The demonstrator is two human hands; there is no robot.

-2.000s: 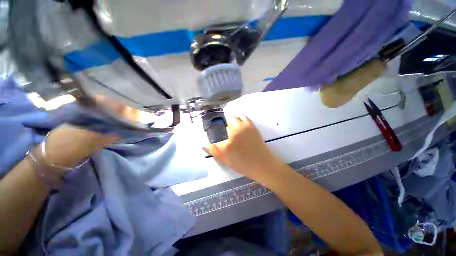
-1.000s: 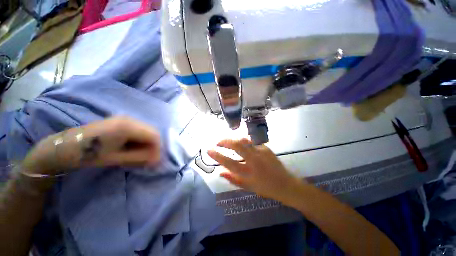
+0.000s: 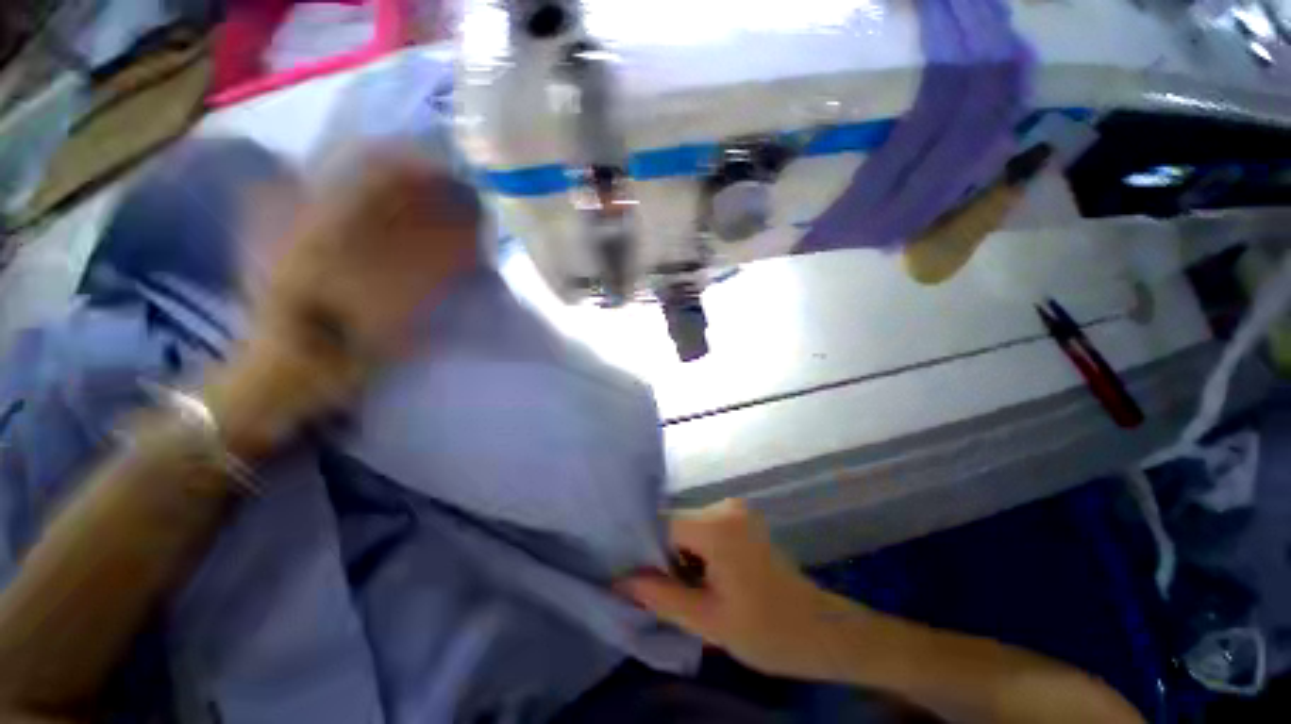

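Observation:
The light blue garment [image 3: 496,424] lies over the table left of the needle and hangs over the front edge. My left hand [image 3: 375,255] is blurred, raised over the garment's upper part; whether it grips cloth is not clear. My right hand [image 3: 722,587] is at the table's front edge, thumb and fingers closed on the garment's lower right edge. The white sewing machine [image 3: 651,120] with a blue stripe stands behind. Its dark grey ribbed block [image 3: 687,323] is beyond the cloth, touched by neither hand.
Red-handled snips [image 3: 1093,371] lie on the table at right. Purple cloth strips [image 3: 949,127] drape over the machine, with a tan pad [image 3: 951,243] under them. A pink tray [image 3: 234,57] is far left. White tape [image 3: 1229,382] hangs at right.
My right hand has moved from beside the needle down to the table edge and taken hold of the garment. My left hand has moved up, and the cloth now spreads further right.

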